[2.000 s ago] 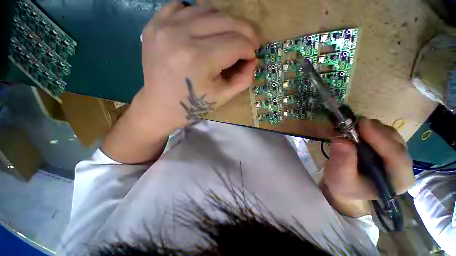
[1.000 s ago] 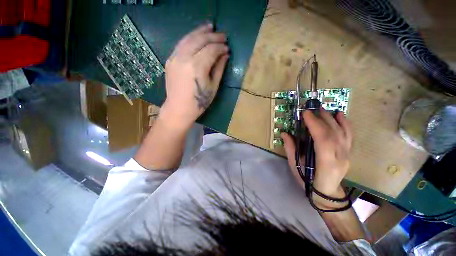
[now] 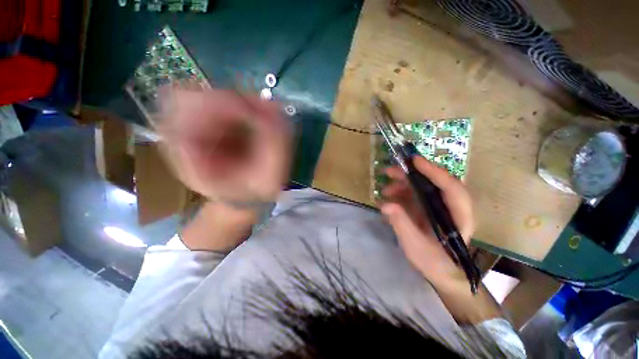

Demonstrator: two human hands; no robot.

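My right hand (image 3: 436, 228) holds the soldering iron (image 3: 432, 201) by its black handle, its metal tip pointing up and left over the brown board. The green circuit board panel (image 3: 448, 146) lies on the brown work board (image 3: 504, 179), partly covered by my hand and the iron. A thin dark lead wire (image 3: 350, 128) runs left from the panel. My left hand (image 3: 228, 144) is badly blurred at the left, over the green mat's front edge; whether it holds anything cannot be told. Small white round components (image 3: 270, 80) lie on the mat just beyond it.
Another green panel (image 3: 168, 62) lies at left, partly behind my left hand. A round silvery tin (image 3: 585, 163) stands right. A spiral-patterned dark object (image 3: 532, 41) is at upper right. A red container (image 3: 29, 52) is at far left, with cardboard boxes (image 3: 155, 179) below.
My left hand has moved from the panel to the mat, then nearer and left, exposing the white components. The iron went from over the panel to pointing up, and now tilts left.
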